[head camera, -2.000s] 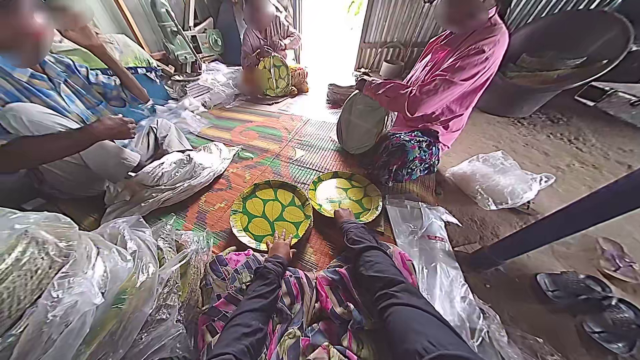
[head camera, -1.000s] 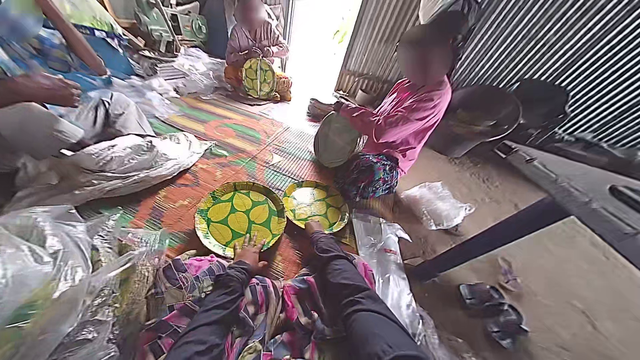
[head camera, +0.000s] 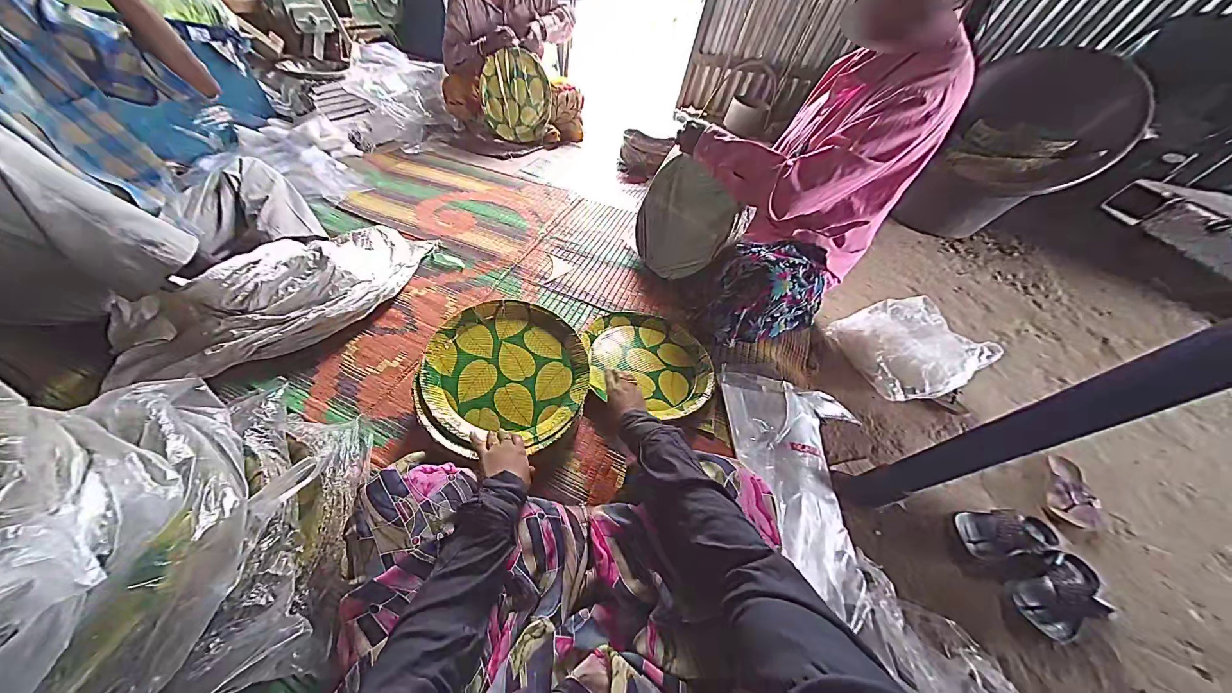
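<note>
Two groups of round plates with a yellow leaf pattern on green lie side by side on the woven mat before me. My left hand (head camera: 503, 456) rests on the near rim of the left leaf-patterned plate (head camera: 507, 373), which sits on at least one more plate; whether the fingers grip it I cannot tell. My right hand (head camera: 624, 393) touches the near left edge of the right leaf-patterned plate (head camera: 654, 361), fingers pointing forward. Patterned cloth (head camera: 577, 568) covers my lap beneath both forearms.
Clear plastic bags (head camera: 106, 520) lie at the left, a white sack (head camera: 279, 298) beyond them. A plastic sleeve (head camera: 794, 462) and a crumpled bag (head camera: 910, 348) are at the right, near a dark post (head camera: 1049, 414) and sandals (head camera: 1006, 534). People with plates sit ahead; another sits left.
My left hand now sits at the left plate's near edge, where a lower plate's rim shows offset beneath it. My right hand stays at the right plate.
</note>
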